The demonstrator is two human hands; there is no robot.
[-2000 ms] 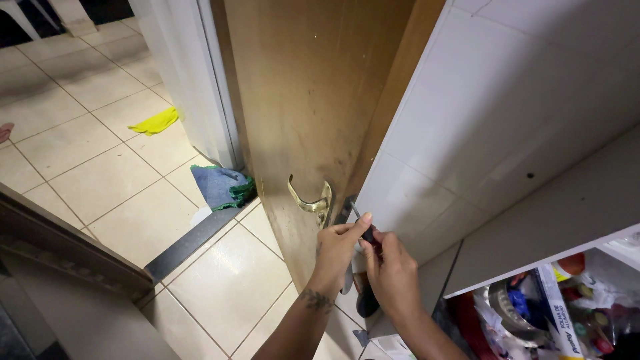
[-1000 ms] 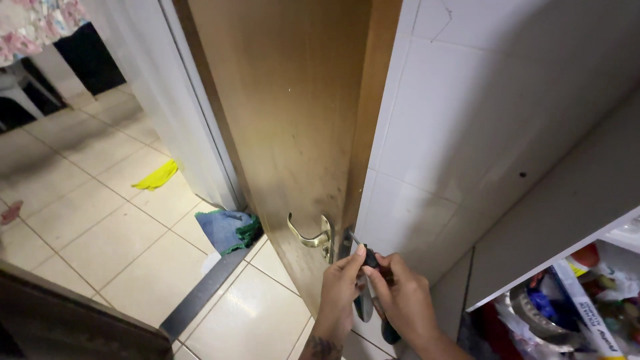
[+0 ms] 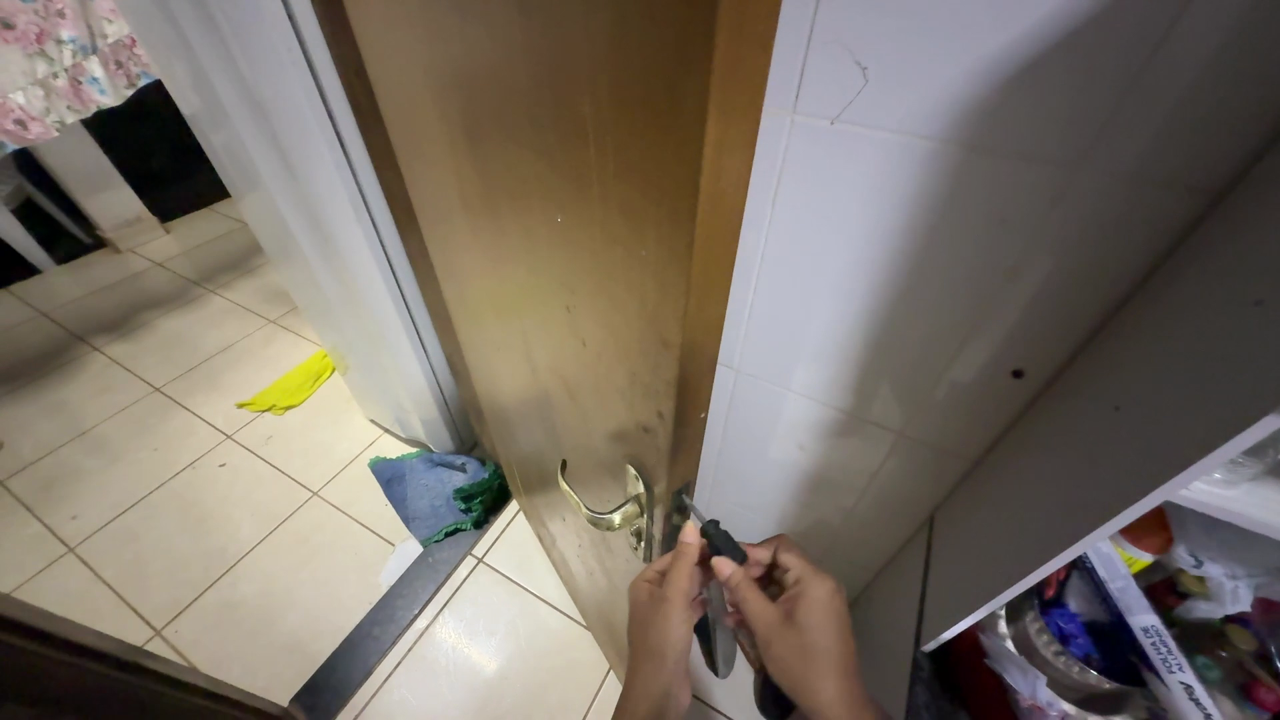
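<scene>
My right hand [image 3: 795, 615] grips a small screwdriver with a black handle [image 3: 722, 542]. Its thin metal shaft points at the latch plate [image 3: 681, 507] on the edge of a brown wooden door [image 3: 560, 300]; whether the tip touches a screw cannot be told. My left hand [image 3: 665, 610] is beside the screwdriver, its fingertips close to the shaft and the door edge; whether it holds anything is hidden. A brass-coloured lever handle [image 3: 605, 515] sticks out from the door face, left of my hands. Below the hands, a dark, glossy curved object [image 3: 718, 640] is partly hidden.
White wall tiles [image 3: 850, 260] rise right of the door. At lower right, a shelf edge [image 3: 1090, 540] borders an aluminium foil box [image 3: 1150, 630] and a metal pan [image 3: 1060, 650]. A blue cloth with green trim [image 3: 425, 495] and a yellow cloth [image 3: 290, 385] lie on the tiled floor.
The black screwdriver handle has stayed between my hands near the door edge. The view has shifted, showing more of the floral cloth at upper left than two seconds ago.
</scene>
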